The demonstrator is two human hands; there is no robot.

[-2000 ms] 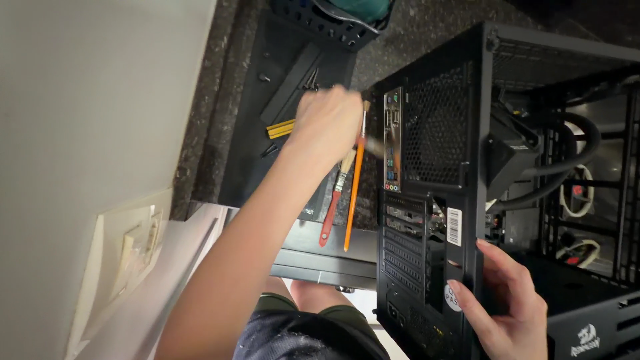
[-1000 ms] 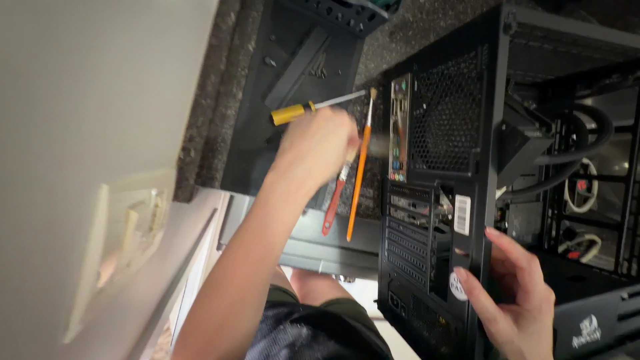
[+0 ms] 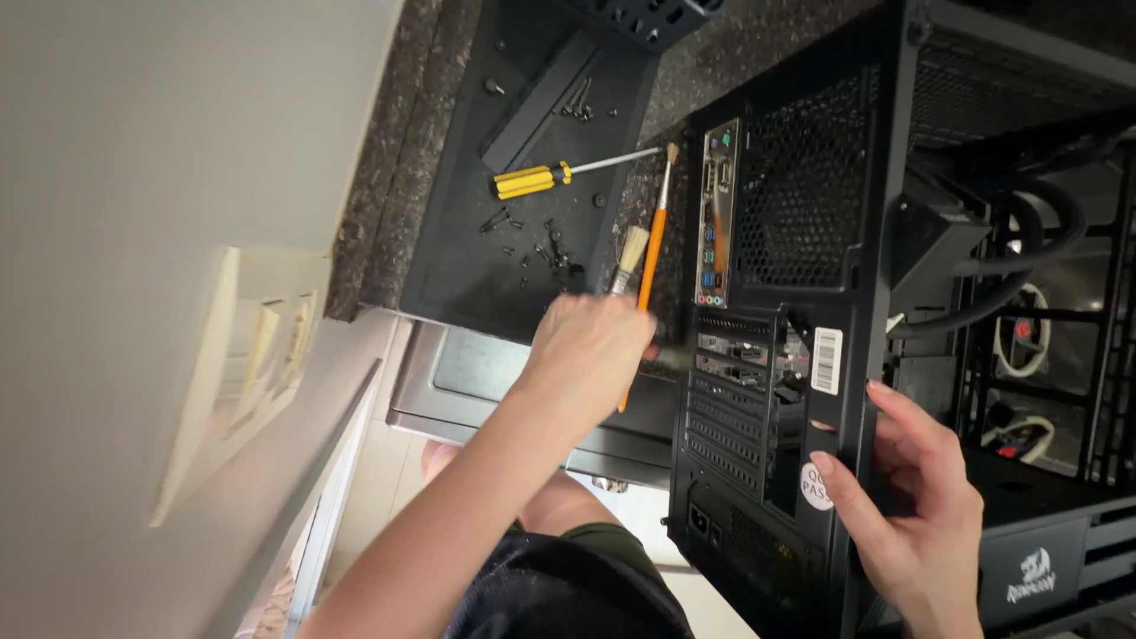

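My left hand is over the lower part of a flat paintbrush and beside a thin orange-handled paintbrush. Its fingertips are hidden, with a blurred thing next to them, so its hold cannot be told. My right hand grips the rear frame edge of a black computer case, thumb by a round sticker. The case's metal port plate faces the brushes. A yellow-handled screwdriver rests on a black panel among loose screws, its shaft reaching toward the orange brush's bristles.
A black perforated basket stands at the panel's far end, near a long black strip. Dark speckled countertop borders the panel. A wall switch plate is at left. Cables loop inside the open case.
My left hand has moved down from the screwdriver area to the brushes. The screwdriver's shaft and more loose screws now show. My right hand stays on the case edge.
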